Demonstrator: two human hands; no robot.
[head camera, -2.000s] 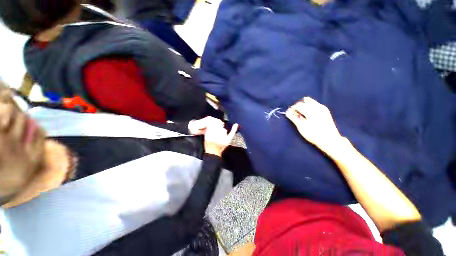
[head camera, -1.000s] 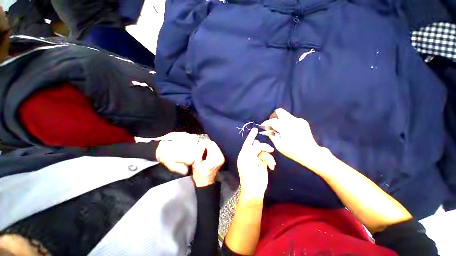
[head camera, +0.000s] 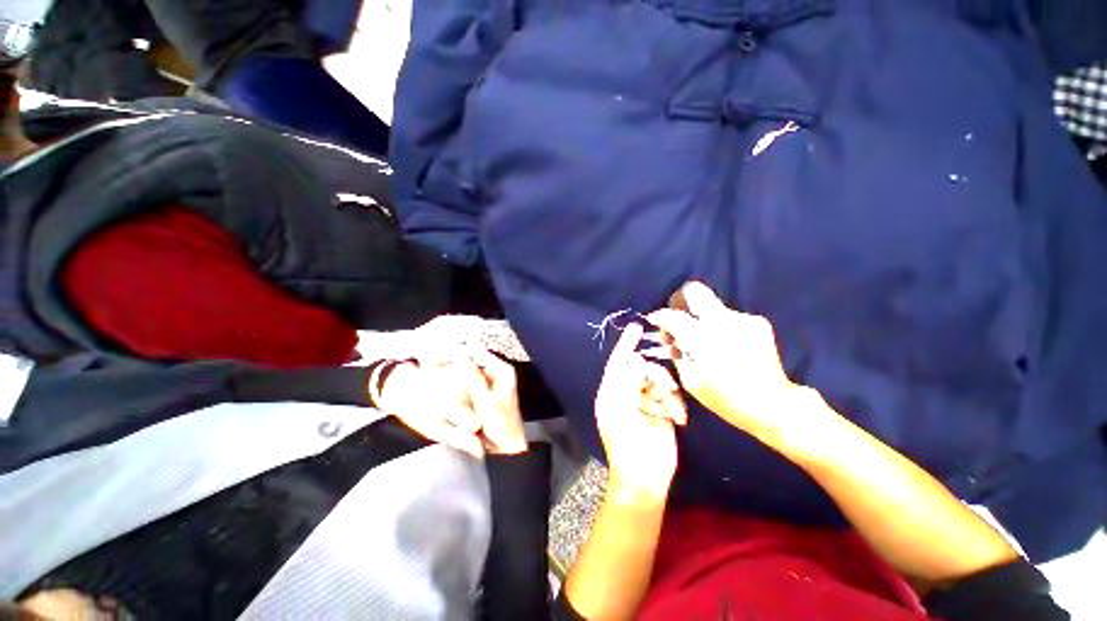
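Note:
A large navy padded jacket (head camera: 583, 206) lies in front of me, its front seam running down the middle. My right hand (head camera: 728, 364) is over its lower front, thumb and fingertips pinched on white thread (head camera: 611, 324) whose loose strands stick out to the left. My left hand (head camera: 640, 406) is beside it, index finger raised to the right fingertips and other fingers curled. What lies between the fingertips is too small to tell. A white thread tack (head camera: 773, 138) shows beside the seam, below a knotted strip.
At my left sits a person in a grey and black garment (head camera: 401, 510), hands together close to mine. Beyond is a person with a dark vest and red sleeve (head camera: 194, 285). Black-and-white checked cloth (head camera: 1080, 103) is at the right edge. Speckled floor (head camera: 575, 516) shows below.
My left hand has come into view from below and met my right fingertips at the thread. The view has turned, showing more of the jacket's front. The neighbour's hands are now together.

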